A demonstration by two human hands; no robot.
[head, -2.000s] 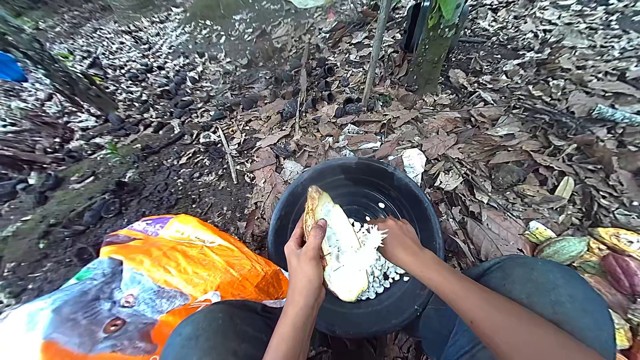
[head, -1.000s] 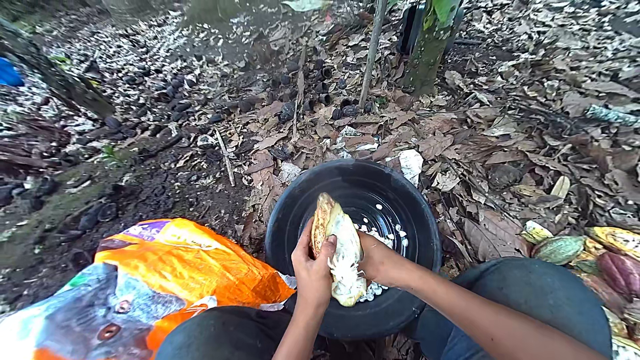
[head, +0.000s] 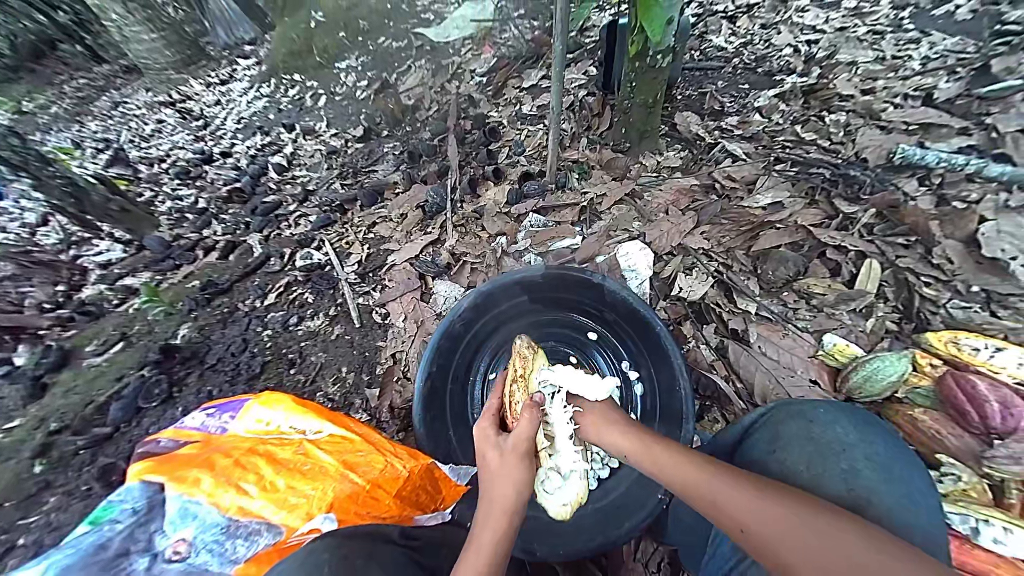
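My left hand (head: 509, 436) grips an opened cacao pod (head: 524, 376) with a yellow-brown husk, held over a round black plastic basin (head: 448, 376). My right hand (head: 600, 420) is at the pod's open side, its fingers partly hidden under a clump of white pulp-covered cacao beans (head: 580, 382). White stringy pulp (head: 560, 424) runs down inside the husk. Loose white cacao beans (head: 600, 464) lie in the basin below my right hand, and several more are scattered across its floor.
An orange printed plastic sack (head: 296, 456) lies left of the basin. Whole and broken cacao pods (head: 876, 376) are piled at the right, beyond my knee (head: 824, 472). Dry leaves (head: 776, 360) cover the ground around. A thin upright stem (head: 558, 96) and a tree trunk (head: 644, 100) stand ahead.
A clump of beans now stands away from the husk at my right hand, and more of the stringy pulp inside the pod shows. My left hand still holds the pod over the basin.
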